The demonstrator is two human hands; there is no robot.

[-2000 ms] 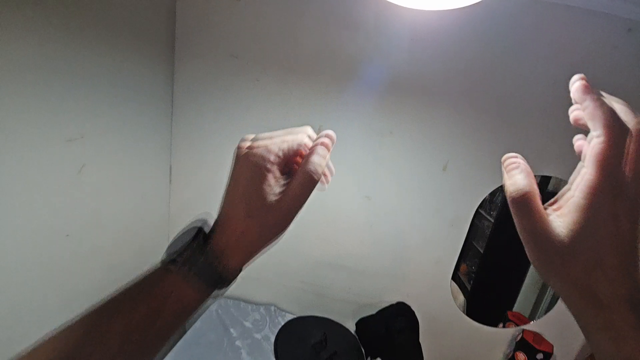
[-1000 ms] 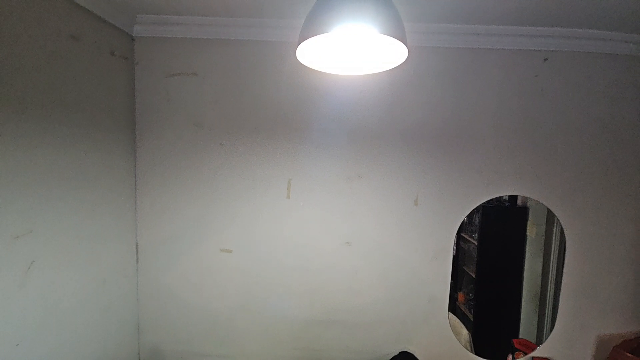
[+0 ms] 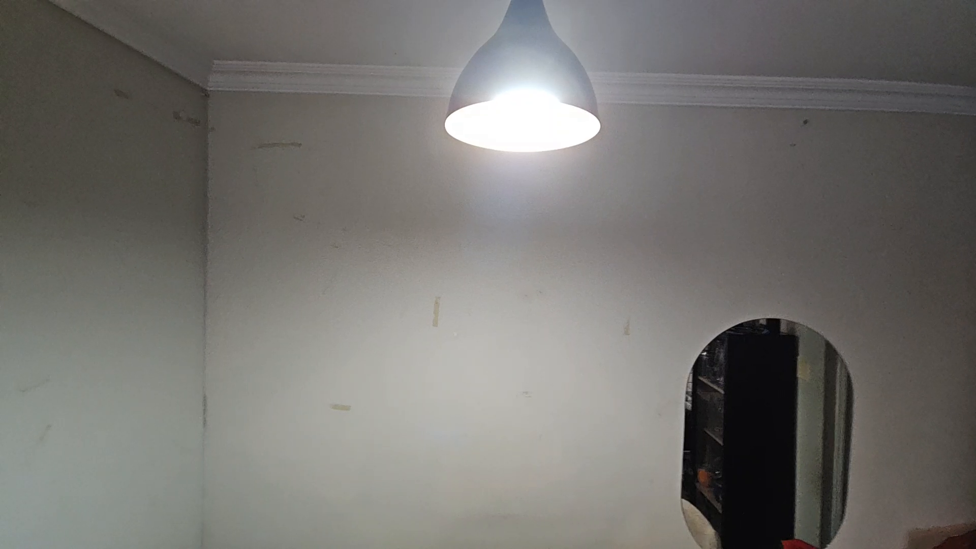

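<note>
Neither my left hand nor my right hand shows in the head view, so what they hold or touch is hidden. A lit pendant lamp with a dark dome shade hangs from the ceiling at the upper middle. On the pale wall at the lower right is an oval mirror. It reflects a dark shelving unit with objects on its shelves, and something red at its lower edge.
White crown molding runs along the top of the wall. A side wall meets it at a corner on the left. Small strips of tape or marks dot the wall. A brownish thing, unclear, shows at the bottom right edge.
Two seconds ago both my hands were raised in front of the wall; now neither is in view. The view has tilted up, and the dark items at the bottom are out of frame.
</note>
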